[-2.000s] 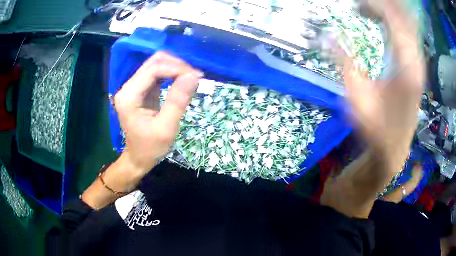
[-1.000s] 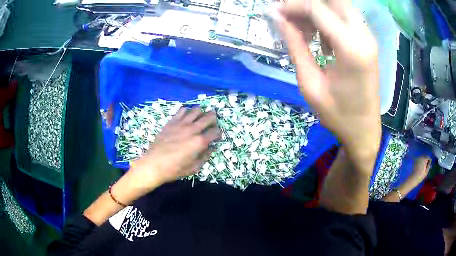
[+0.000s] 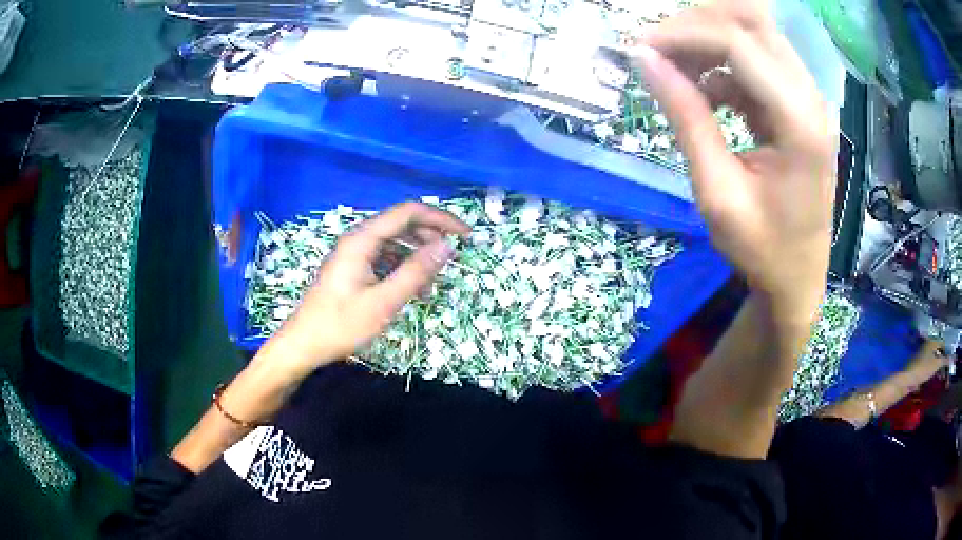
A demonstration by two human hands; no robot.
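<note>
My left hand [image 3: 364,280] is over the loose pieces in the blue parts bin, thumb and index fingertips near each other; whether a piece is between them I cannot tell. The blue parts bin [image 3: 348,137] holds a heap of small white wired connectors [image 3: 527,301] with thin green and white leads. My right hand [image 3: 754,158] is raised at the right end of the metal fixture [image 3: 496,47], thumb and index finger apart around its edge; a small blurred thing shows near the fingertips. The hand partly hides the clear parts tub [image 3: 828,105].
A dark green parts crate [image 3: 137,264] full of similar pieces stands at far left. At right, another person's hand [image 3: 923,364] and forearm reach over a second blue bin [image 3: 878,343]. A neighbouring machine [image 3: 928,158] is at far right. Thin cables [image 3: 227,47] lie at upper left.
My left hand went down into the pieces and has lifted slightly, its fingers now curled towards the thumb. My right hand moved left to the fixture, then slightly back right.
</note>
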